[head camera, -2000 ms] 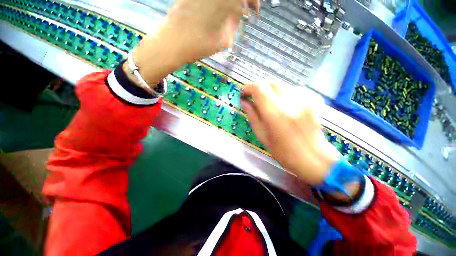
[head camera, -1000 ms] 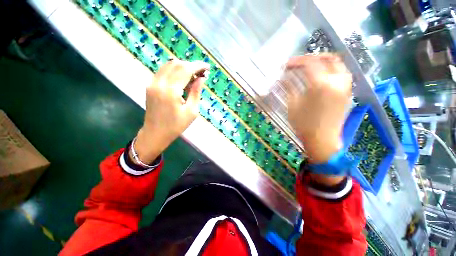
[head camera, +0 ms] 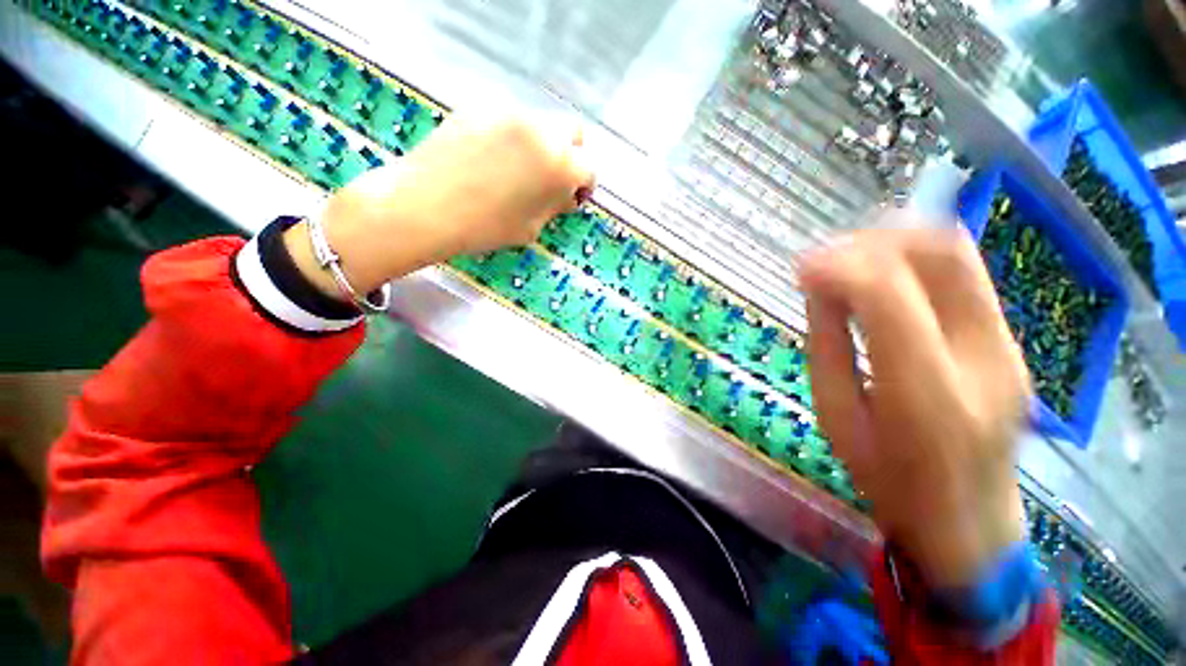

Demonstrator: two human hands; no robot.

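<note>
My left hand (head camera: pixel 468 195) is above the green circuit board panel (head camera: pixel 624 306), fingers curled in. A dark spot shows at its fingertips; I cannot tell whether it holds a part. My right hand (head camera: pixel 923 377) is blurred, over the panel's right part and the near edge of the clear ridged tray (head camera: pixel 741 169). A small silver glint shows between its thumb and fingers, but a grip is not clear. Small blue and silver parts stand in rows on the boards. Loose silver metal parts (head camera: pixel 891 117) lie at the tray's far end.
A blue bin (head camera: pixel 1099 377) of dark and yellow-green capacitors stands right of the tray, partly behind my right hand. A second blue bin (head camera: pixel 1158 280) is behind it. The silver rail (head camera: pixel 507 364) runs along the panel's near edge. More silver parts (head camera: pixel 956 39) lie at the back.
Since one second ago the view has turned. My left hand has changed from a thumb-and-finger pinch to curled fingers. My right hand has moved nearer my body, still blurred.
</note>
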